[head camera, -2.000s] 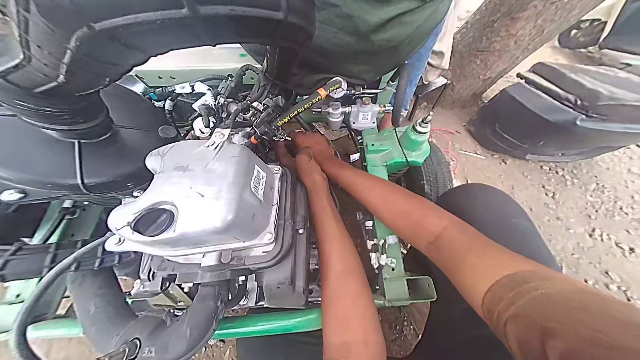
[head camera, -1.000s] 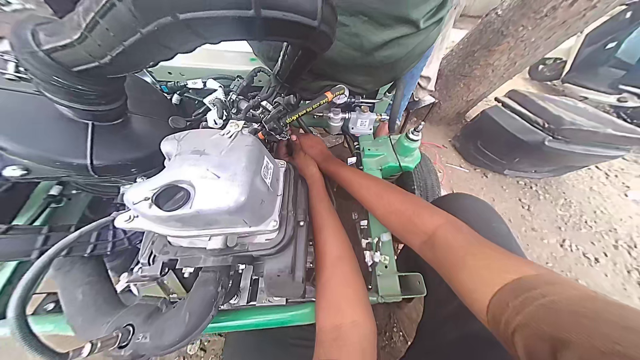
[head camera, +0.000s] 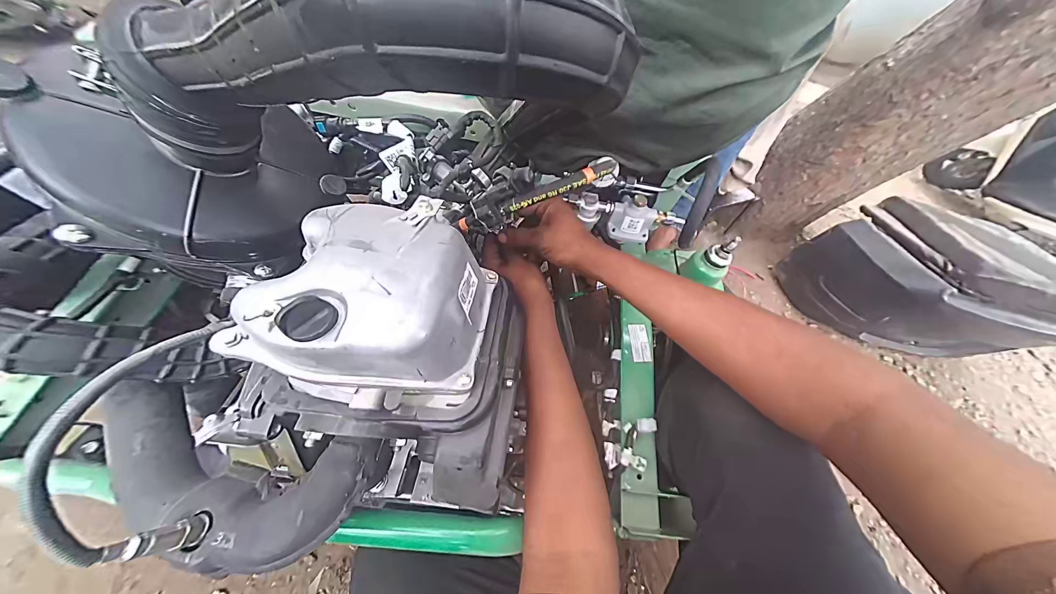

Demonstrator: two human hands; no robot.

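Observation:
My left hand (head camera: pixel 516 266) reaches down beside the right rear corner of the silver metal engine cover (head camera: pixel 388 289), its fingertips hidden among hoses and fittings. Close against it, my right hand (head camera: pixel 559 235) has its fingers bent under a black rubber hose with yellow lettering (head camera: pixel 551 191). Whether either hand grips a part cannot be seen. A black oil filler cap (head camera: pixel 308 318) sits on the cover. Just right of my right hand is a small metal housing with fittings (head camera: pixel 629 223). Wiring connectors (head camera: pixel 400 165) crowd behind the cover.
A large black ribbed air duct (head camera: pixel 396 49) arches over the engine. Another person in a green garment (head camera: pixel 709 74) stands close behind the hoses. The green frame rail (head camera: pixel 637 371) runs along the right. Farther right are a tree trunk (head camera: pixel 899 115) and a black plastic part (head camera: pixel 932 280) on the ground.
My right hand has shifted slightly, and its fingers now show more separately from my left hand. Both hands stay beside the engine cover.

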